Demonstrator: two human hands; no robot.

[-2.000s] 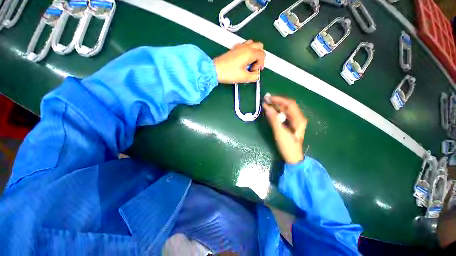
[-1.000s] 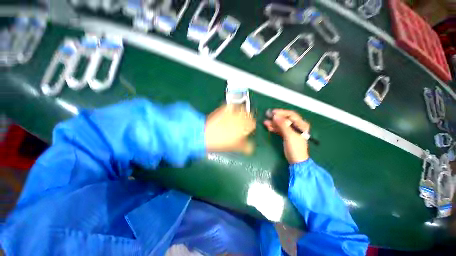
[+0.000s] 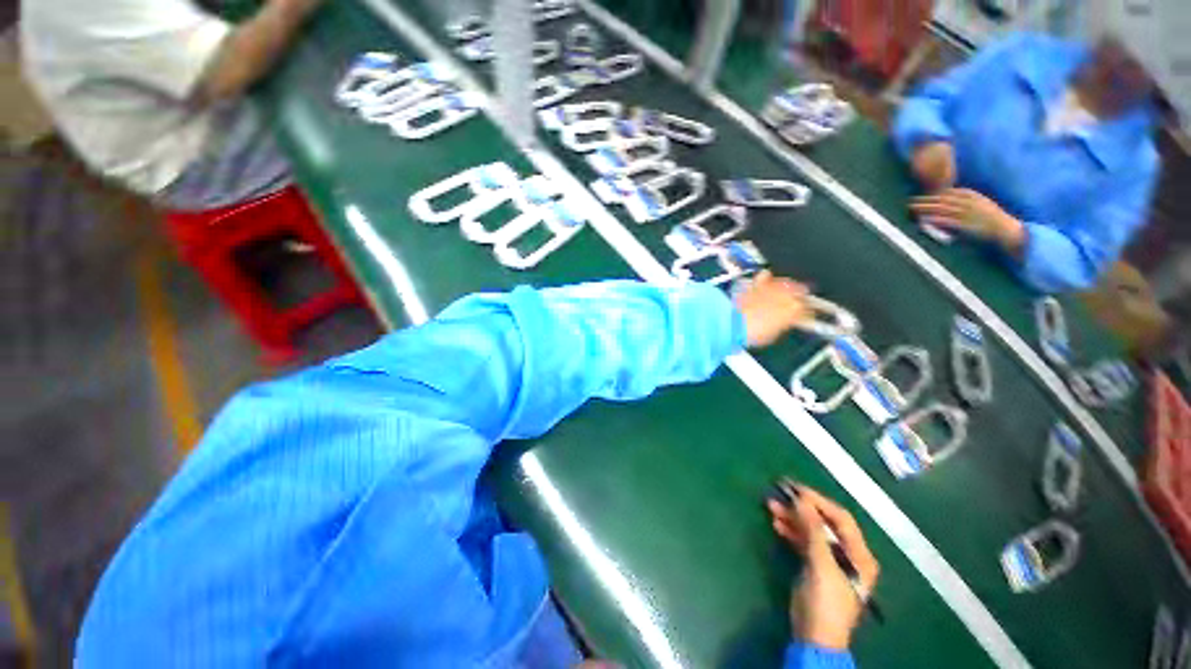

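My left hand (image 3: 773, 310) is stretched out past the white strip (image 3: 836, 460) among the scattered oval frames. Its fingers are at one frame (image 3: 831, 315); whether they grip it cannot be made out. Frames with blue patches (image 3: 925, 440) lie just to the right of it. My right hand (image 3: 825, 559) is over the green surface on my side of the strip, closed around a dark pen-like tool (image 3: 846, 565). No frame lies under my right hand.
Three overlapping frames (image 3: 500, 216) lie at left on my side, with another group (image 3: 405, 96) farther off. A person in blue (image 3: 1045, 157) works across the belt. A person in a light top (image 3: 124, 98) is at upper left, near a red stool (image 3: 268, 268). A red tray (image 3: 1172, 451) is at right.
The view has turned left. My left hand has left the frame it was at on my side and reached across the strip. The right hand still holds the tool.
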